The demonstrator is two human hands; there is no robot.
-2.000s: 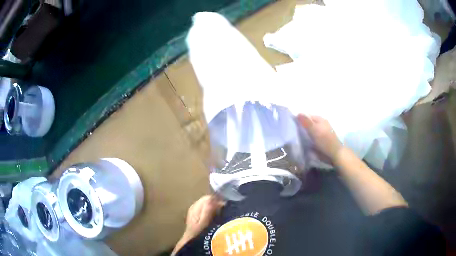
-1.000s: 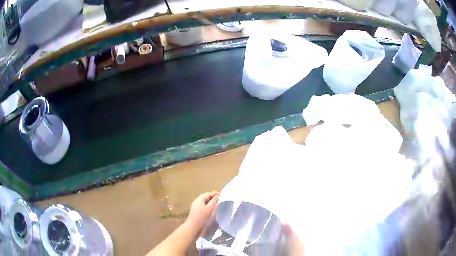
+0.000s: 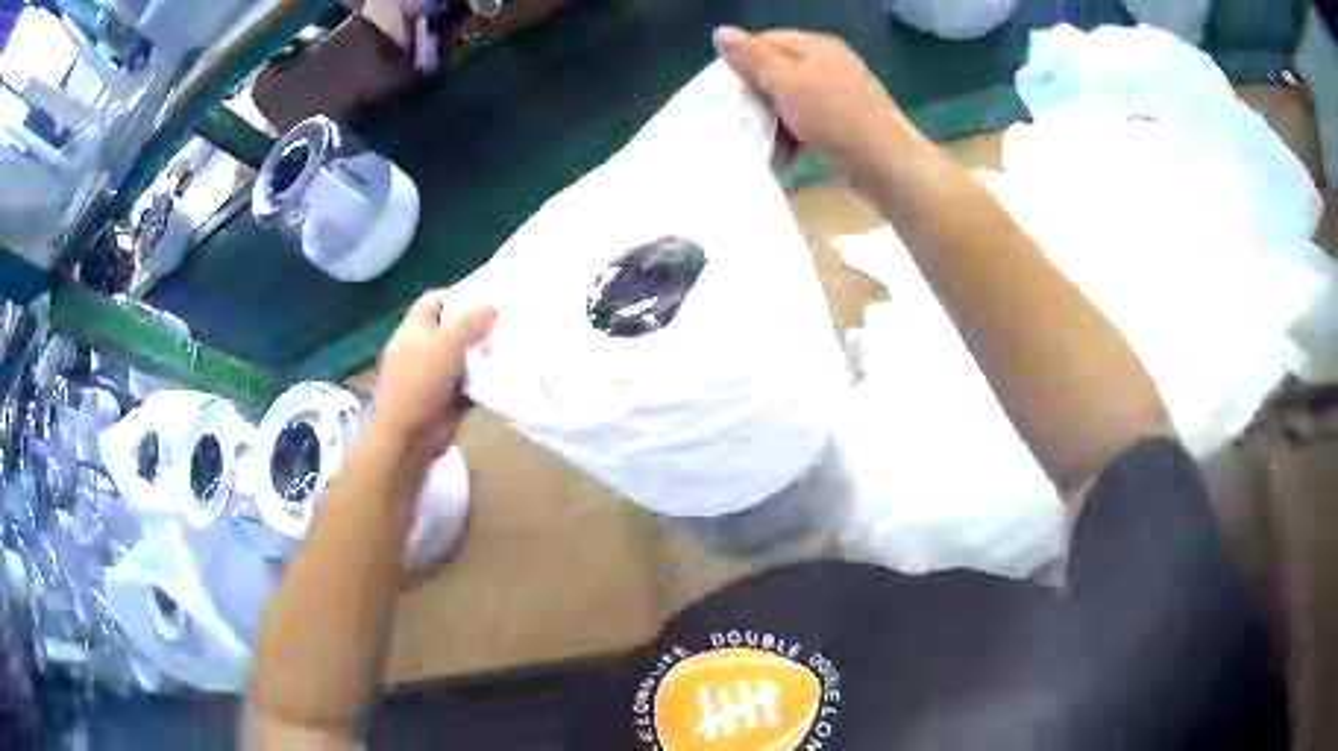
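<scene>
A white protective bag [image 3: 558,250] covers most of an appliance unit in front of my chest. The unit's glossy dark round centre [image 3: 647,286] shows through the bag's opening. A blurred clear part of the unit [image 3: 778,514] shows below the bag's lower edge. My left hand [image 3: 437,360] grips the bag's edge at the left. My right hand [image 3: 807,91] grips the bag's edge at the upper right, and the opening is stretched between them. The bag hides the unit's collar.
Unbagged units [image 3: 298,458] stand in a row at the left. Another unit [image 3: 352,206] is on the dark green conveyor [image 3: 536,140]. A large heap of white bags [image 3: 1174,250] lies at the right on the cardboard-covered bench [image 3: 543,565]. A white item is at the top edge.
The unit now has the bag over most of it, and its dark centre faces up. Both hands have moved up and apart, pulling the bag's edge. The view has shifted.
</scene>
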